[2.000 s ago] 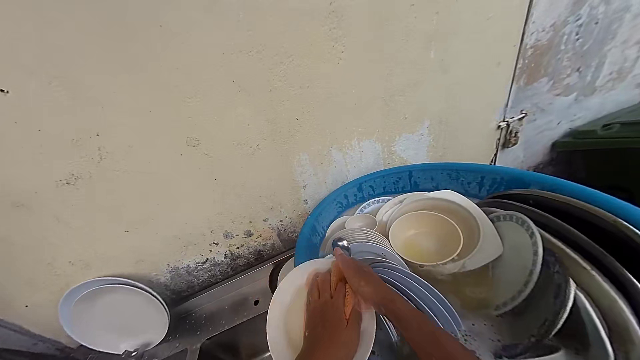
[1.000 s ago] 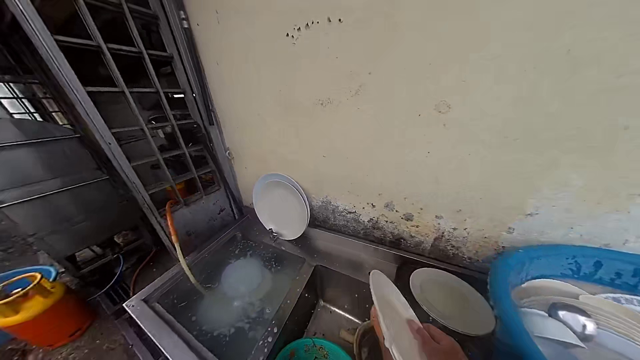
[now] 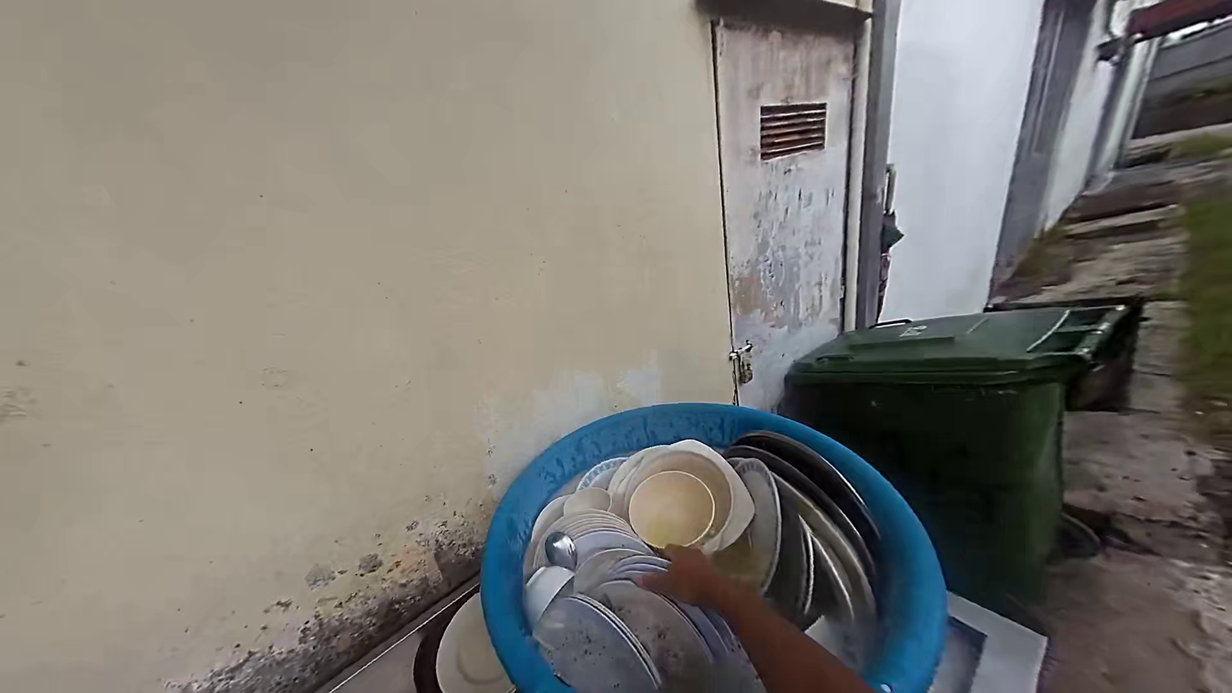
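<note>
A blue plastic tub (image 3: 520, 510) stands against the wall, full of dishes. My right hand (image 3: 688, 577) reaches in from the lower right, its fingers on the edges of a row of stacked plates (image 3: 606, 568); whether it grips one cannot be told. Just beyond the fingers sits a cream bowl (image 3: 672, 508) inside a larger off-white dish. A metal ladle or spoon (image 3: 560, 550) lies left of the hand. Large dark-rimmed plates or trays (image 3: 808, 481) lean along the tub's right side. At the lower left, outside the tub, is a white plate (image 3: 472, 654). My left hand is out of view.
Behind the tub rises a stained cream wall (image 3: 337, 241), with a weathered door (image 3: 789, 221) farther right. A green wheeled bin (image 3: 934, 452) stands close to the tub's right. The metal sink edge (image 3: 395, 650) runs along the wall at the lower left.
The view has swung right, from the sink to the tub. One second ago a hand held a white plate over the sink; now my right hand is in the tub among the stacked plates.
</note>
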